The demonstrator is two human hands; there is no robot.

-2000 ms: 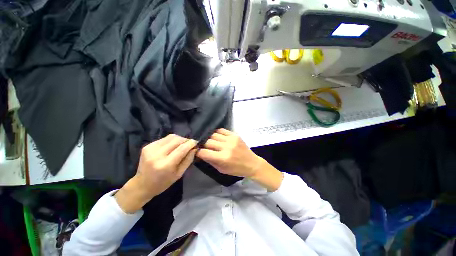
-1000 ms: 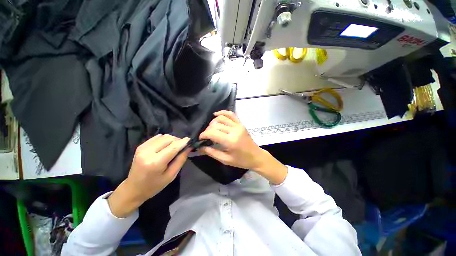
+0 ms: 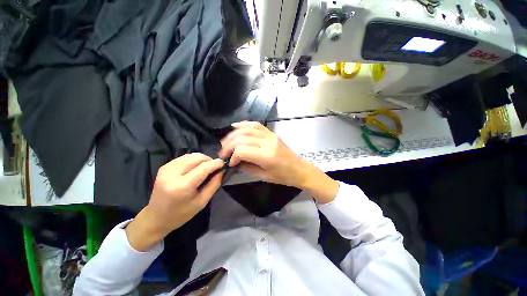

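Observation:
A large heap of dark garment cloth (image 3: 156,81) lies left of the sewing machine and hangs over the table's front edge. My left hand (image 3: 185,188) and my right hand (image 3: 263,151) meet at the near edge of the cloth. Both pinch a small dark fold between their fingertips, left of and below the needle area. The fingers hide most of the fold. A dark corner of cloth (image 3: 263,198) hangs below my right hand. The presser foot area (image 3: 276,68) is lit, and my hands are apart from it.
The white sewing machine (image 3: 445,43) stands at the upper right. Scissors with yellow and green handles (image 3: 381,132) lie right of the needle. Other yellow handles (image 3: 342,70) lie behind. Dark cloth pieces (image 3: 459,110) and a gold bundle (image 3: 495,122) are at right. A green bin (image 3: 30,254) is lower left.
My right hand has moved slightly up and curled closer over the fold. My left hand has shifted slightly left since the earliest frame and still pinches the cloth. The view has shifted slightly.

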